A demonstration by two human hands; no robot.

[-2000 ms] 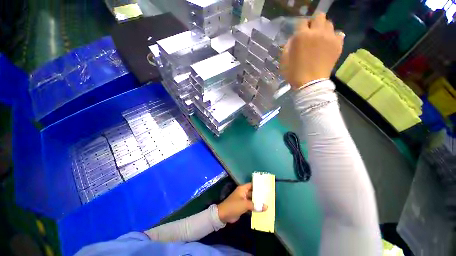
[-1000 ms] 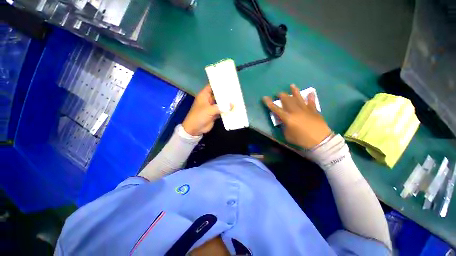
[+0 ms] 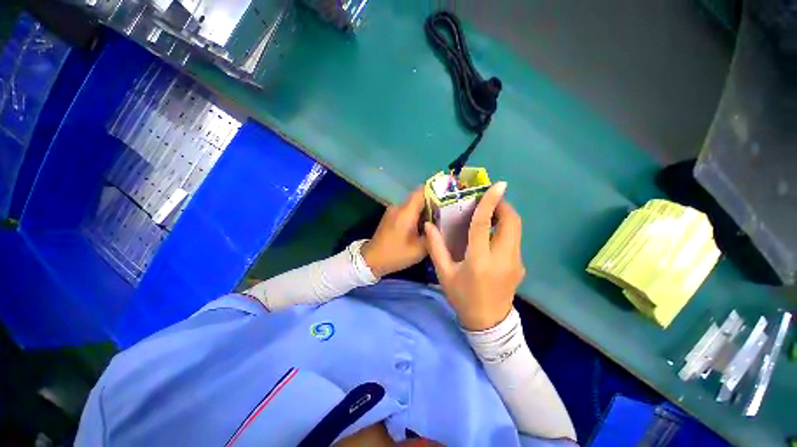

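Note:
A part-built power supply is held between both hands above the bench's near edge. Its open end faces away from me and shows yellow sheet and small coloured parts inside. A grey metal piece lies on its near face. My left hand grips its left side. My right hand grips it from the right, thumb and fingers on the metal piece and side. The black power cord runs from its far end and lies coiled on the green mat.
A yellow insulating sheet stack and loose metal strips lie on the green mat at right. Metal housings stand upper left. A blue bin of metal parts is at left. A clear plastic box is upper right.
My right hand has lifted the metal piece from the mat and moved left onto the wrapped block. The block has turned so its open end shows. The view has shifted slightly.

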